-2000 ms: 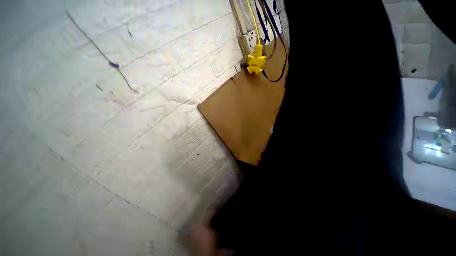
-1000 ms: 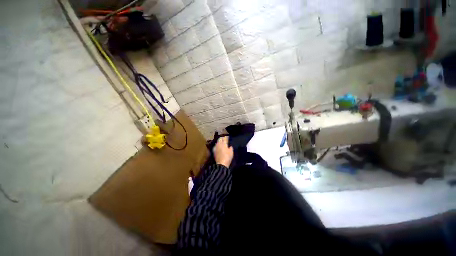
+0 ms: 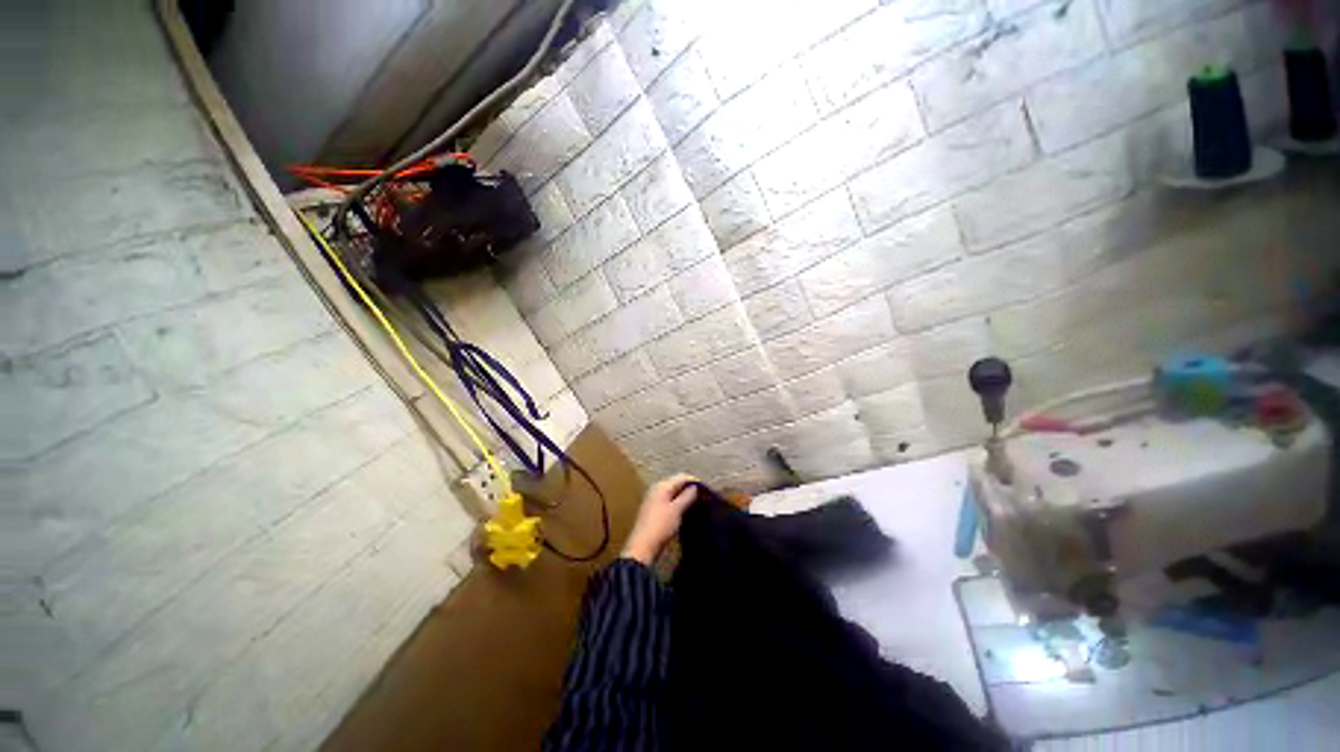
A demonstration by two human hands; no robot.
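My left hand point(image 3: 660, 517), in a dark striped sleeve, grips the upper edge of a black cloth garment piece point(image 3: 779, 632) at the lower middle. The cloth hangs in folds over the white table, and a flap of it lies to the right of the hand. The sewing machine point(image 3: 1176, 478) stands to the right, apart from the cloth's upper part. Its lit needle plate point(image 3: 1029, 654) is right of the cloth. My right hand is not in view.
A brown board point(image 3: 485, 661) leans at the left below a yellow plug point(image 3: 513, 532) with hanging cables. A dark-handled screwdriver point(image 3: 991, 385) stands on the machine head. Thread cones point(image 3: 1218, 129) are at the upper right. White brick walls meet behind the table point(image 3: 911, 566).
The view has shifted, so the machine appears lower and farther right. The left hand still holds the cloth, and a cloth flap now spreads to the right of it.
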